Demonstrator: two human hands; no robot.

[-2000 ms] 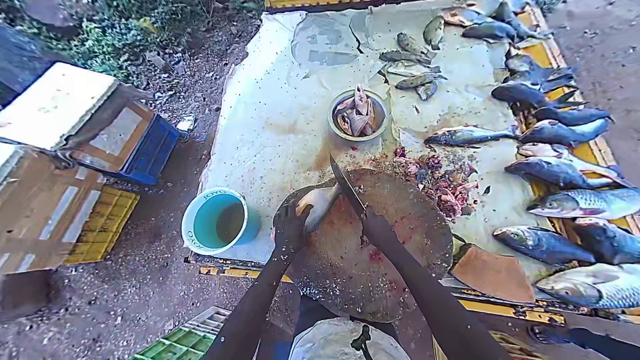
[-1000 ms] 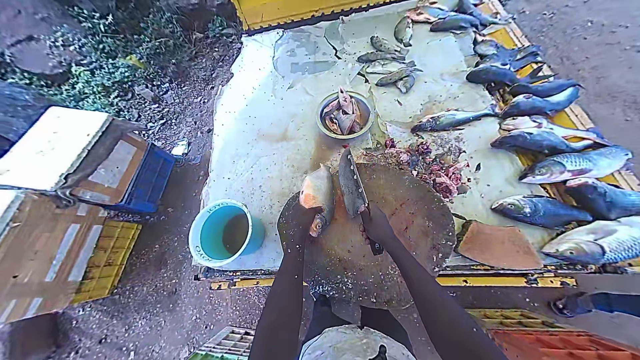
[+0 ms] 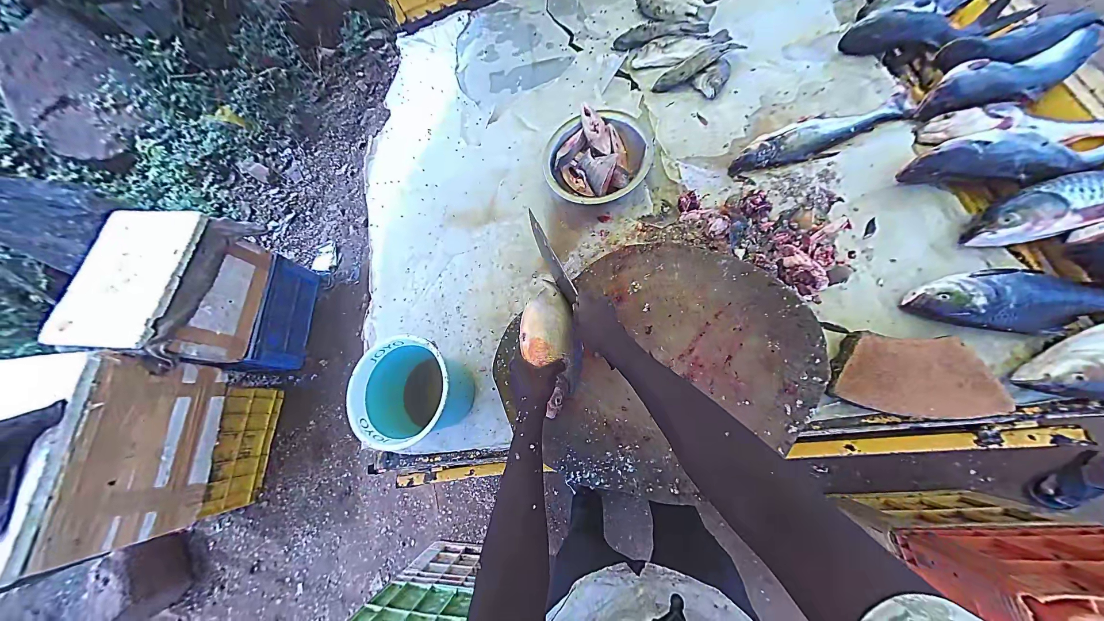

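My left hand (image 3: 536,381) grips a pale fish (image 3: 545,326) near its lower end, over the left part of a round wooden chopping block (image 3: 716,345). In my right hand (image 3: 597,321) is a large knife (image 3: 552,257), its blade pointing up and left beside the fish's upper end. Beyond the block stands a metal bowl (image 3: 597,200) holding fish pieces (image 3: 597,155). Red fish offal (image 3: 798,241) lies along the block's far right edge.
A blue bucket (image 3: 459,392) with liquid stands left of the block. Whole fish (image 3: 1005,302) line the table's right side; smaller fish (image 3: 690,56) lie at the back. A brown slab (image 3: 923,375) sits right of the block. Boxes and crates (image 3: 246,448) stand at the left.
The knife has moved from the fish's right side to its upper end, on the left part of the block. The fish stays in my left hand. The view has shifted.
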